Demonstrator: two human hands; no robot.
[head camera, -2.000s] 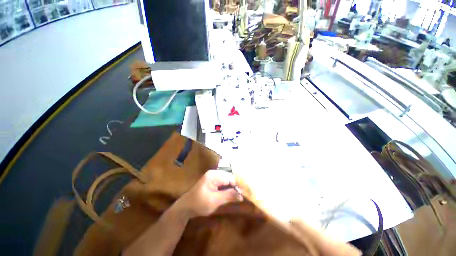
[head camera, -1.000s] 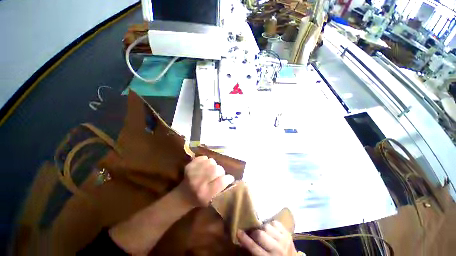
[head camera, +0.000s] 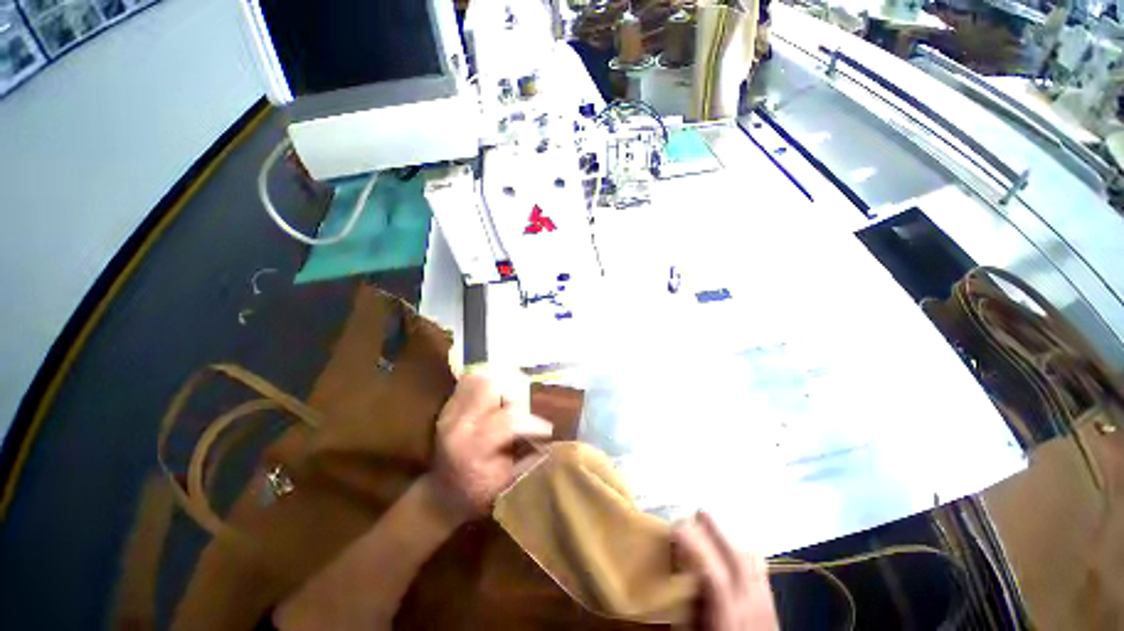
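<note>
A brown bag body panel (head camera: 358, 456) lies over the table's front edge, with thin tan handles (head camera: 203, 456) and a small metal glint at the left. My left hand (head camera: 475, 431) grips the panel's upper edge near the table's front left. My right hand (head camera: 727, 573) holds the right end of a lighter tan flap (head camera: 592, 530) of the bag. The flap spans between both hands. The white sewing machine head (head camera: 539, 222) with a red logo stands just beyond. The bag is not under the needle area.
A small dark rectangle (head camera: 712, 296) and a tiny dark item (head camera: 673, 280) lie on the white table (head camera: 838, 382). Brown bags (head camera: 1060, 518) are stacked at far right. A black screen (head camera: 351, 43) stands behind left, above a green mat (head camera: 370, 228).
Since one second ago, my right hand has moved to the right and the tan flap is spread wider. My left hand has shifted slightly up-left in the picture. The camera view has shifted.
</note>
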